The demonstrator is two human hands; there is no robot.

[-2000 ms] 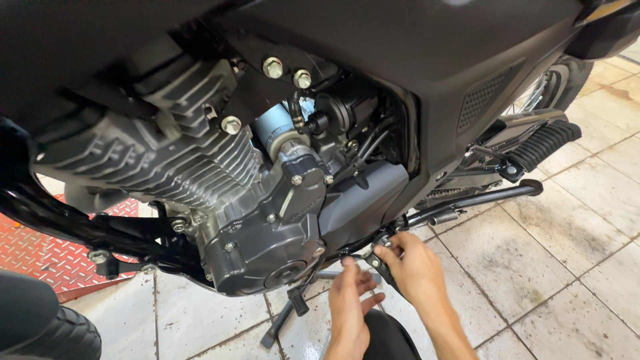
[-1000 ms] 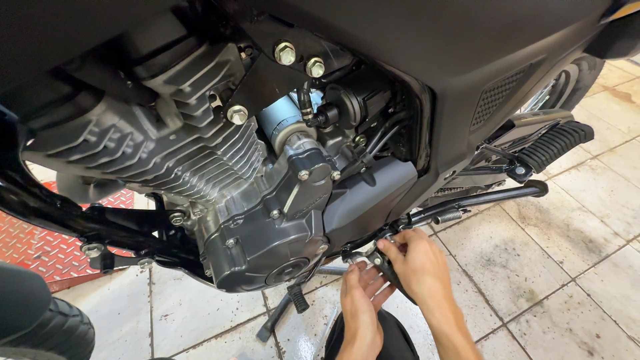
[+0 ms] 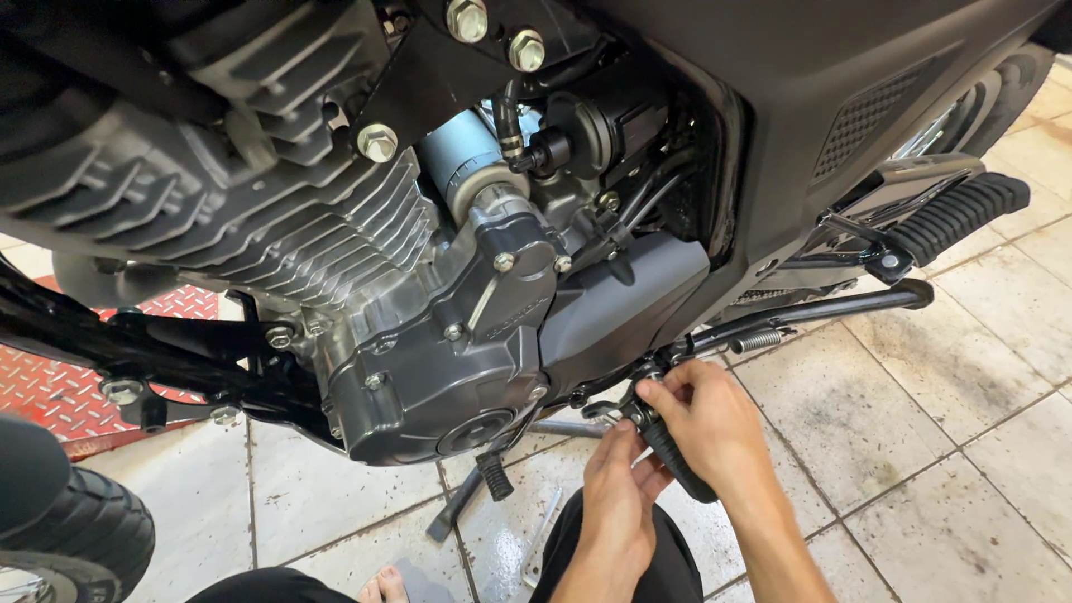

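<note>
A motorcycle engine (image 3: 435, 368) with a dark crankcase cover and metal cooling fins fills the left and middle. Low on the frame, behind the gear shift pedal (image 3: 496, 476), sits a rider's footpeg (image 3: 682, 469) with black rubber. My right hand (image 3: 712, 427) grips the inner end of this footpeg at its bracket, thumb on top. From the left, my left hand (image 3: 618, 494) reaches to the same joint, its fingertips at a small metal part (image 3: 610, 412) beside the bracket. Whether the left fingers pinch that part cannot be told. The footpeg's mount is partly covered by my fingers.
The side stand (image 3: 837, 306) with its spring (image 3: 755, 341) runs just above my right hand. A rear footpeg (image 3: 963, 218) juts out at the right. An L-shaped metal tool (image 3: 540, 540) lies on the tiled floor near my knee. A tyre (image 3: 92, 536) stands lower left.
My left hand's fingers have come up closer to the footpeg joint, while my right hand stays at the bracket. The view has shifted nearer the engine.
</note>
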